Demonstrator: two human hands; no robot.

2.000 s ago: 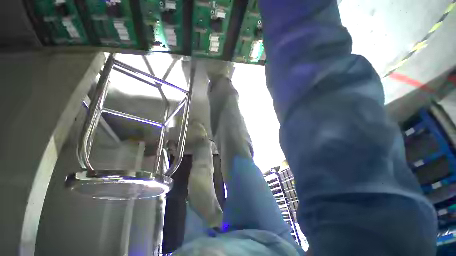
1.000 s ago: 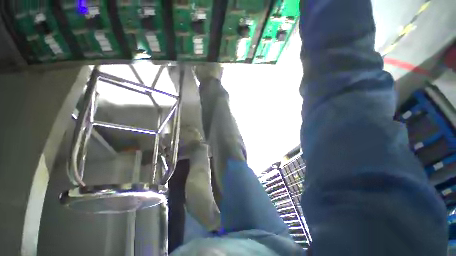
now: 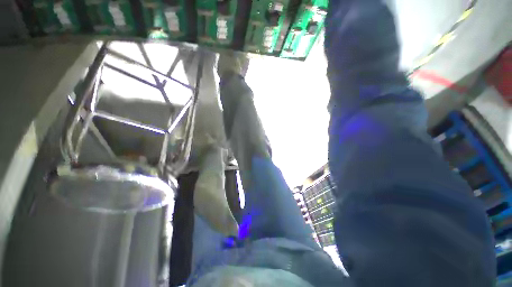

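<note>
A dark tray with green circuit boards (image 3: 215, 23) side by side in upright columns spans the top of the view, cut off by the upper edge. The boards carry dark and white parts. A blue sleeve (image 3: 387, 146) fills the right of the centre and reaches up past the right end of the boards; its hand is beyond the top edge. My left hand and my right hand are both out of the picture, so I cannot see what they hold.
A shiny metal stool (image 3: 112, 190) stands at left, below the boards. My legs (image 3: 241, 112) are in the middle. A wire rack (image 3: 321, 208) stands between legs and sleeve. A blue shelf rack (image 3: 477, 162) is at right, with yellow-black floor tape (image 3: 446, 39) and a red object (image 3: 501, 75).
The boards moved down and left, then back up in the view. The sleeve shifted right, then slightly back left. The stool now sits lower than two seconds ago no longer; it appears further left and higher.
</note>
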